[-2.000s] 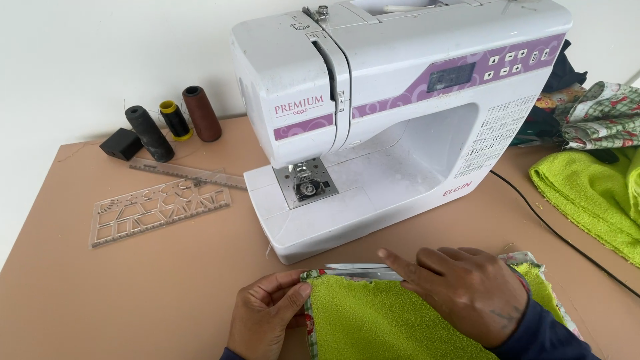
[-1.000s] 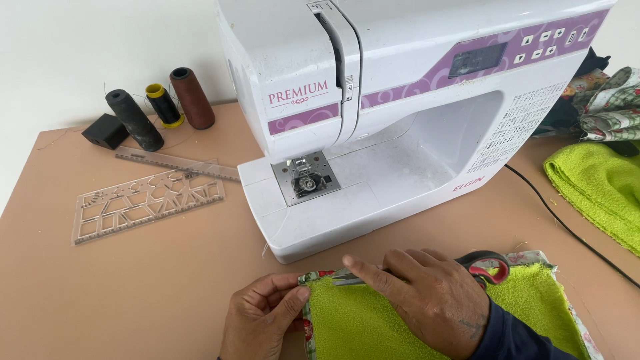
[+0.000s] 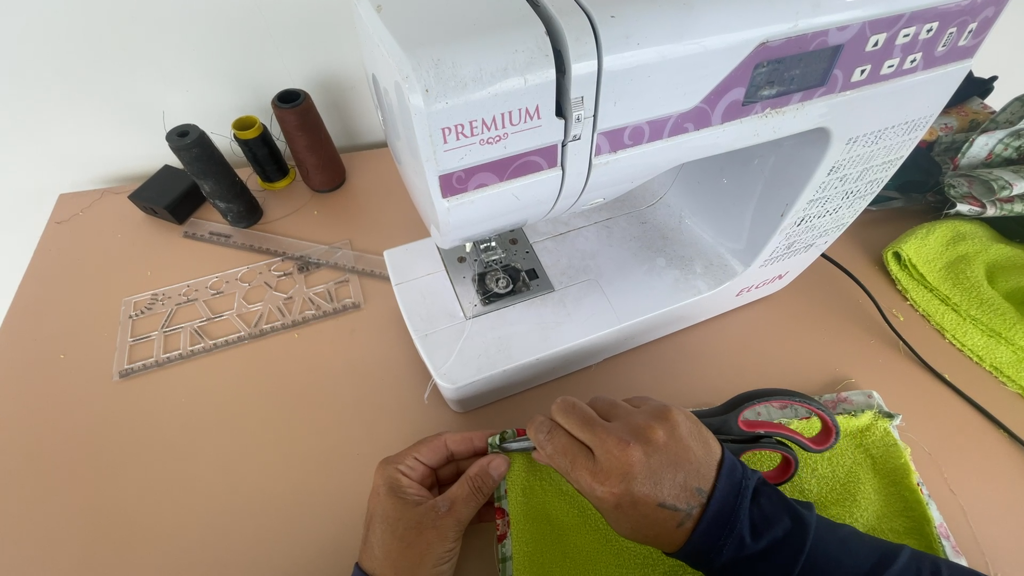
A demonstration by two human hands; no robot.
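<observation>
My left hand [image 3: 432, 496] pinches the top left corner of a lime-green terry cloth [image 3: 592, 528] edged with floral fabric. My right hand [image 3: 632, 464] is closed around the blades of a pair of scissors [image 3: 808, 432], whose black and red handles stick out to the right over the cloth. The blade tips show at the cloth's corner, close to my left thumb. Most of the blades are hidden under my right hand. Just behind the hands stands a white and purple sewing machine [image 3: 512, 344].
A clear plastic stencil [image 3: 240, 312], a ruler [image 3: 288, 246], a black box [image 3: 168, 194] and thread spools [image 3: 308, 140] lie or stand at left. On the right are another green cloth [image 3: 960, 288], printed fabric [image 3: 992, 176] and a black cable [image 3: 904, 344].
My right hand has shifted left along the scissors, towards the cloth's corner, and the scissor handles now show behind it. My left hand still holds the corner. The view has moved closer.
</observation>
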